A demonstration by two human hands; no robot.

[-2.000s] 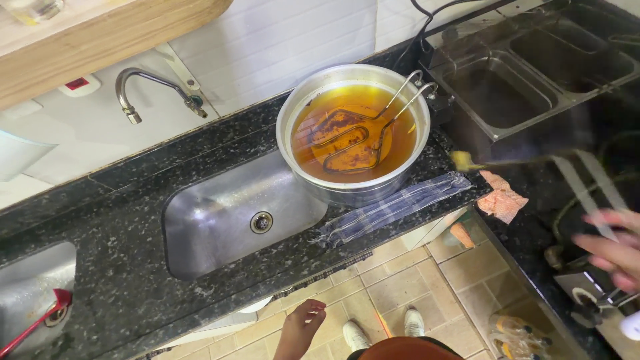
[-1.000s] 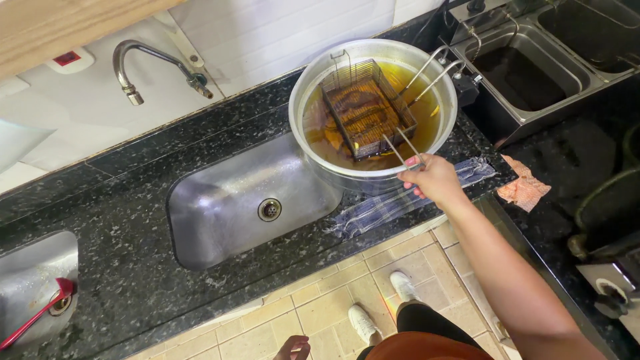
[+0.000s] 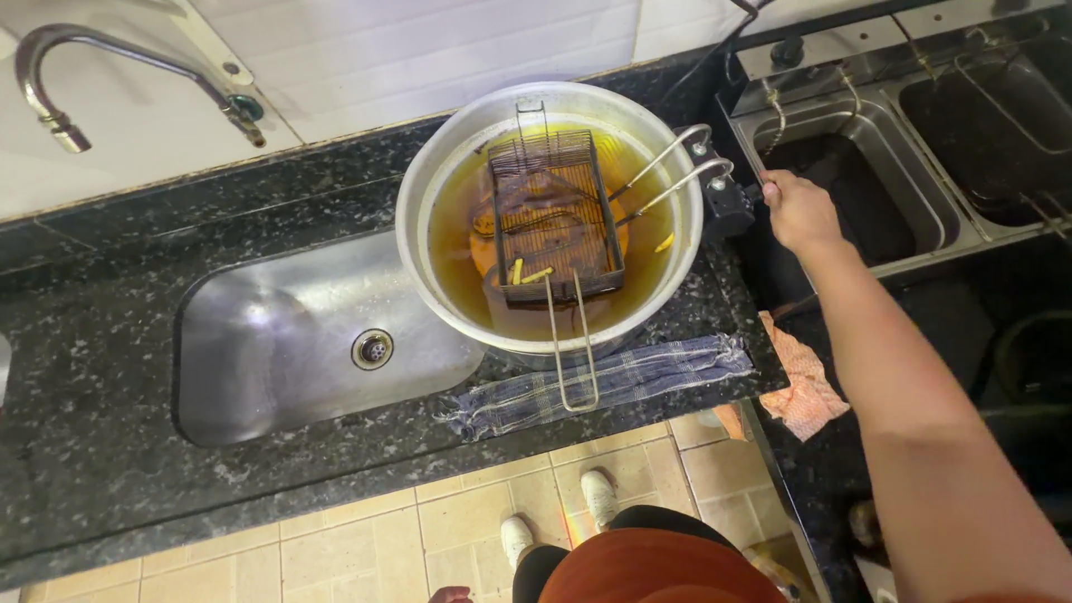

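Note:
A round metal pot (image 3: pixel 419 243) of amber oil stands on the counter. In it rests a wire fry basket (image 3: pixel 557 213) with a few fries (image 3: pixel 532 272) at its near end; its wire handle (image 3: pixel 578 394) reaches over the rim and nobody holds it. The metal tubes of a heating element (image 3: pixel 670 163) enter the oil from the right. My right hand (image 3: pixel 800 213) is right of the pot, fingers curled at the left edge of a steel fryer (image 3: pixel 904 193); whether it grips anything there is hidden. Only a bit of my left hand (image 3: pixel 452 595) shows at the bottom edge.
A steel sink (image 3: pixel 276 352) with a curved faucet (image 3: pixel 126 50) lies left of the pot. A folded blue plaid cloth (image 3: pixel 620 381) lies along the counter's front edge. A crumpled pink cloth (image 3: pixel 800 385) lies right of the counter's corner. My feet stand on the tiled floor (image 3: pixel 335 544).
My right hand has let go of the basket handle and moved right to the fryer's edge. Two seconds ago it held tongs at the right and no basket was in the pot. The view has moved closer.

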